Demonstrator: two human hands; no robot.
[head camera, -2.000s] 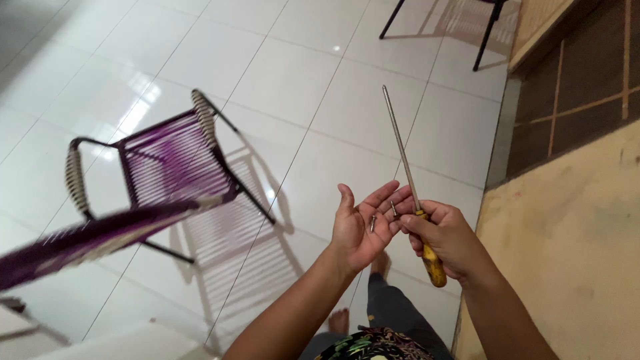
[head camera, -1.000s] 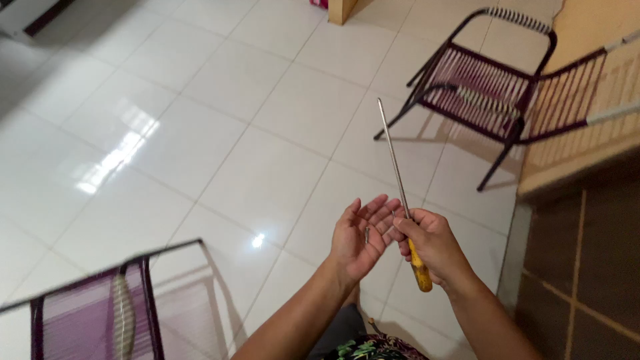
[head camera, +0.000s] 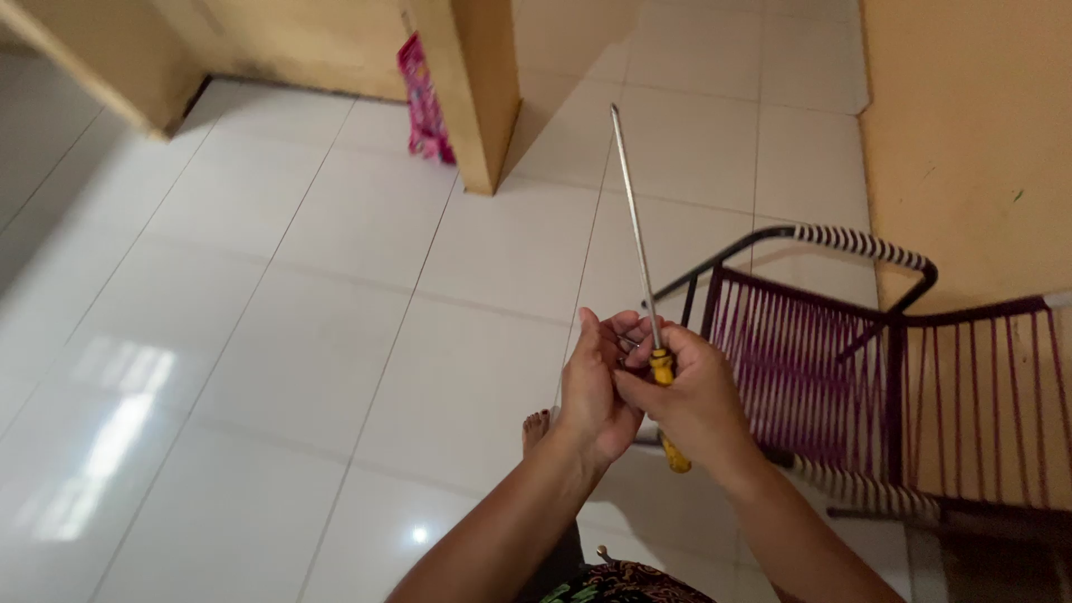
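Note:
My right hand (head camera: 691, 394) grips a long screwdriver (head camera: 663, 366) by its yellow handle, with the thin metal shaft pointing up and away from me. Beside it, my left hand (head camera: 596, 385) is cupped with the palm up and the fingers curled around small metal screws (head camera: 626, 342), which are partly hidden. The two hands touch or nearly touch in front of my body. How many screws lie in the palm cannot be told.
At the right, a metal-framed chair (head camera: 804, 368) strung with purple cord stands close beside my right forearm, by a yellow wall (head camera: 963, 151). A yellow pillar (head camera: 477, 100) with a pink cloth (head camera: 425, 109) rises ahead. White floor tiles (head camera: 327, 335) spread out at the left.
The view has swung a lot; the pillar and more wall now show. My left fingers have curled further over the small screws, while the screwdriver remains in my right hand.

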